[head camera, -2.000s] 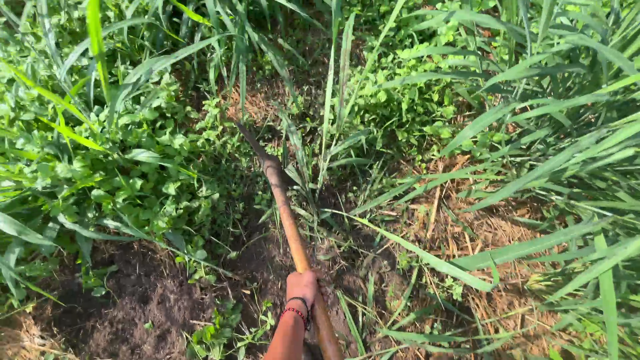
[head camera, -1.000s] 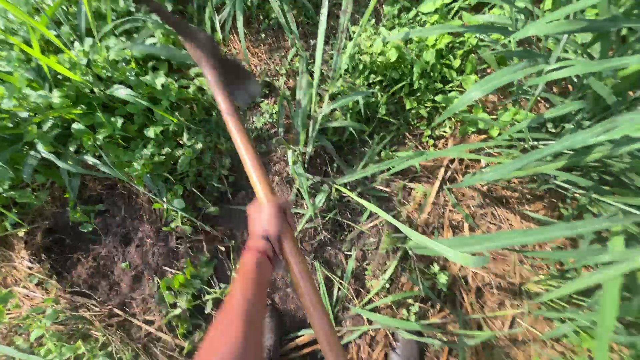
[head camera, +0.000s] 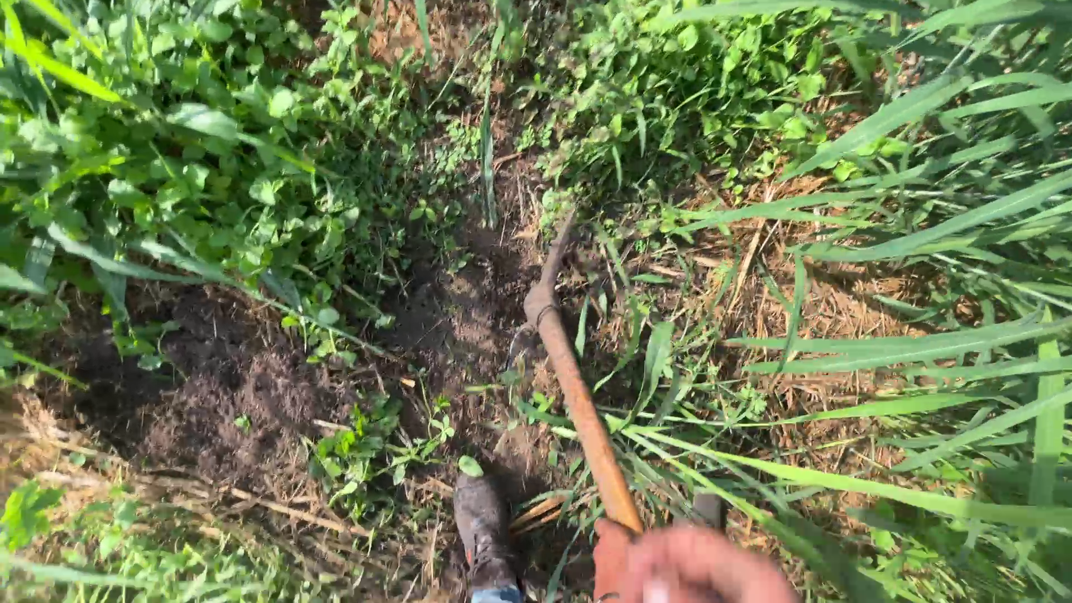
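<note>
A digging tool like a mattock, with a wooden handle (head camera: 586, 414) and a narrow, curved metal head (head camera: 548, 285), slants up from the bottom centre. Its head is at the bare soil (head camera: 452, 310), its tip near low weeds. My left hand (head camera: 614, 557) is closed around the handle near the bottom edge, a band just showing at the wrist. Beside it on the right, my right hand (head camera: 712, 565) is blurred and partly cut off; whether it grips the handle is unclear. Long grass blades (head camera: 662, 435) lie right of the handle.
My dark, soiled boot (head camera: 484, 519) stands left of the handle; part of another dark shape (head camera: 709, 509) shows to the right. Leafy weeds (head camera: 234, 159) cover the upper left, tall grass (head camera: 946, 343) leans in from the right, and dry straw (head camera: 837, 377) lies beneath it.
The tool's head has come down from its raised position at the upper left to the soil near the centre. My right hand has come into view. The central tall grass no longer stands upright there.
</note>
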